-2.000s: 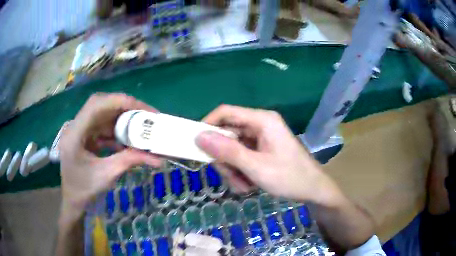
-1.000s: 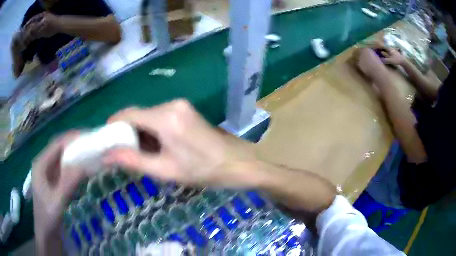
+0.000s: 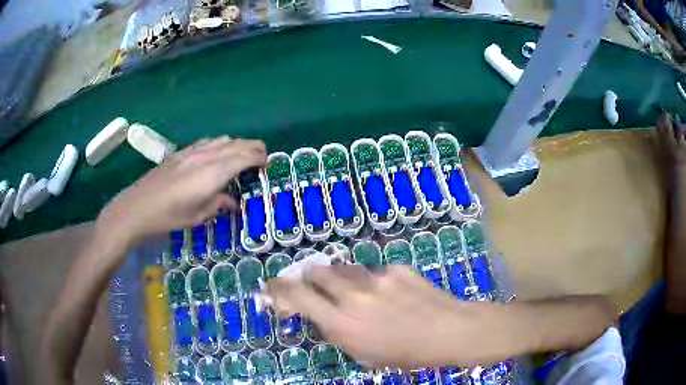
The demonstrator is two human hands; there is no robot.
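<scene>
Half-assembled units (image 3: 342,203) with white rims, green boards and blue batteries lie in rows on a clear blister tray. My left hand (image 3: 184,180) is at the upper end of the leftmost raised unit (image 3: 256,218), its fingertips and thumb around that end. Whether it grips the unit is hidden. My right hand (image 3: 376,308) is over the middle of the tray, blurred, with its fingers on a small white piece (image 3: 305,267). Its palm and fingers hide several units beneath.
A green conveyor belt (image 3: 248,90) crosses behind the tray. Several white housings (image 3: 107,141) lie on its left part, and curved white covers (image 3: 502,65) on its right. A pale metal post (image 3: 545,90) stands at right. Another person's arm (image 3: 677,218) is at the right edge.
The view has swung back left and down. The white housing is no longer between my hands. My left hand has moved to the tray's back row, my right hand over the tray's middle onto a white piece.
</scene>
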